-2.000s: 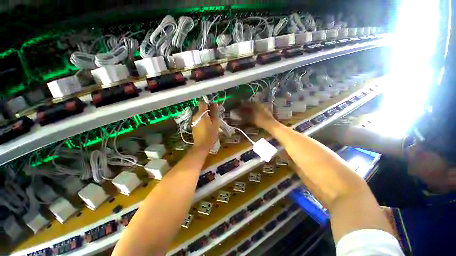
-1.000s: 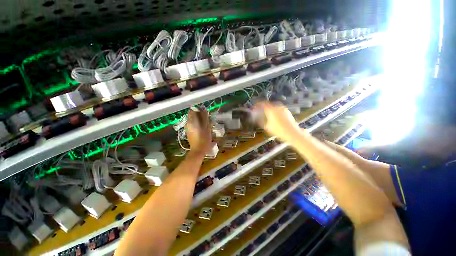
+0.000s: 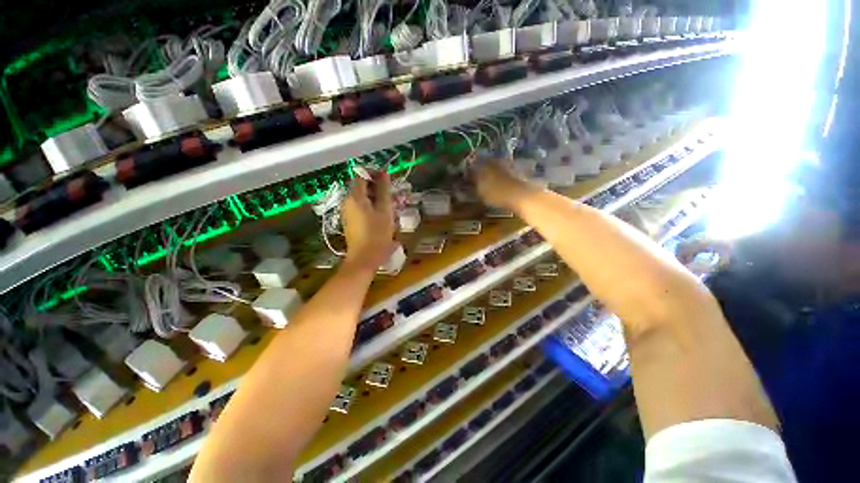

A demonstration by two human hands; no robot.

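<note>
My left hand (image 3: 370, 215) is raised over the middle shelf, its fingers closed around a white cord (image 3: 362, 174) with a small end at the fingertips. A looped cord bundle (image 3: 330, 209) hangs beside it. White power adapters (image 3: 408, 220) stand just right of the hand, one further back (image 3: 436, 202). My right hand (image 3: 498, 183) reaches to the back of the same shelf, among cords; its fingertips are blurred and what they hold cannot be told. Silvery sockets (image 3: 431, 246) show on the yellow socket board (image 3: 330, 283) below the hands.
The upper shelf edge (image 3: 283, 168) crosses above my hands, with adapters and looped cords on it. Black and red terminals (image 3: 420, 300) line the shelf fronts. A blue tray (image 3: 577, 366) is low right. Another person's hand (image 3: 702, 255) and dark blue clothing are at right. Bright light glares upper right.
The adapter dangling from a cord between my hands two seconds ago no longer hangs there. My right hand stays at the shelf back. The other person's arm has drawn back right. The camera view has shifted.
</note>
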